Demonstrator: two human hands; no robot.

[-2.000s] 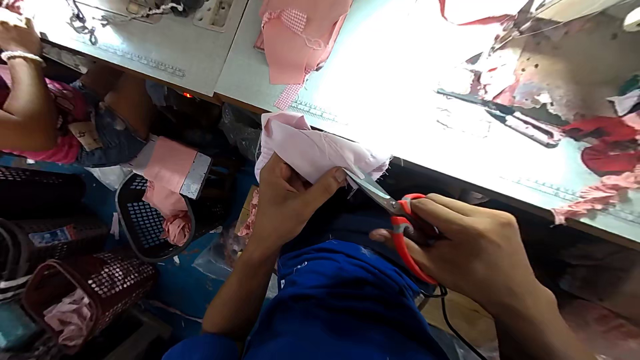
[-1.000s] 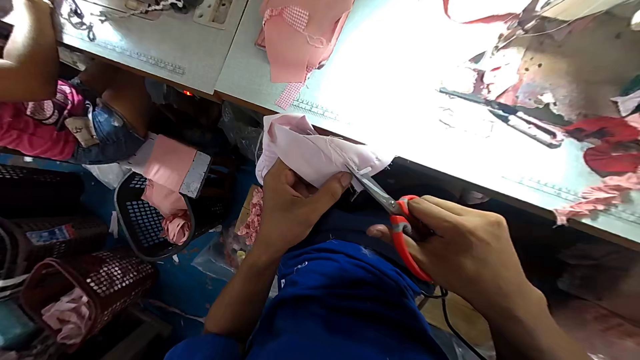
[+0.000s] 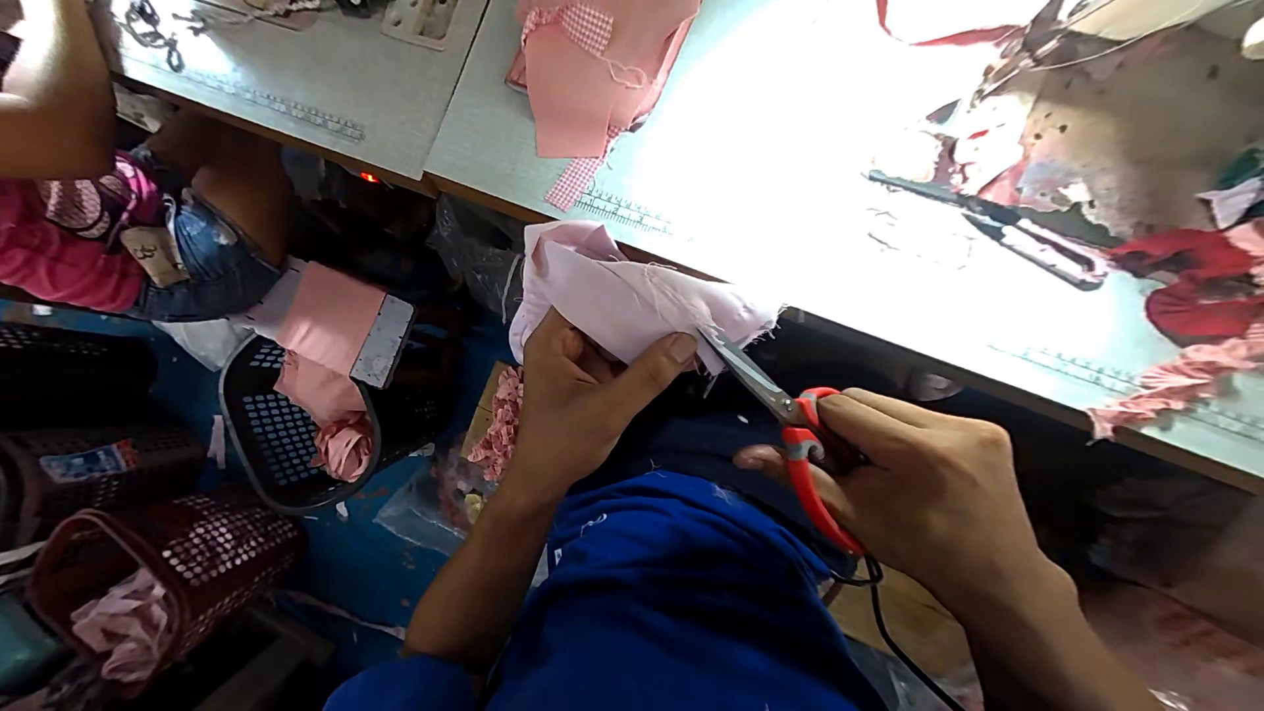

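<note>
A pale pink fabric piece (image 3: 632,301) with frayed edges and loose threads is gripped in my left hand (image 3: 583,405), its thumb lying on top near the cut edge. My right hand (image 3: 918,474) holds scissors with red handles (image 3: 812,484). Their blades reach to the fabric's edge just right of my left thumb and look nearly closed. The fabric is at the front edge of the sewing table (image 3: 474,148), above my lap. The fingers of my left hand under the cloth are partly hidden.
Pink cut pieces (image 3: 583,89) lie on the table; thread snips or tweezers (image 3: 1027,232) and red scraps (image 3: 1200,286) are at right. Plastic baskets (image 3: 237,425) with pink cloth stand on the floor at left. Another person's arm (image 3: 59,99) is at upper left.
My hands, the cloth and the scissors have stayed nearly in place, with the blades at the cloth's edge. The other person's arm at upper left has moved up.
</note>
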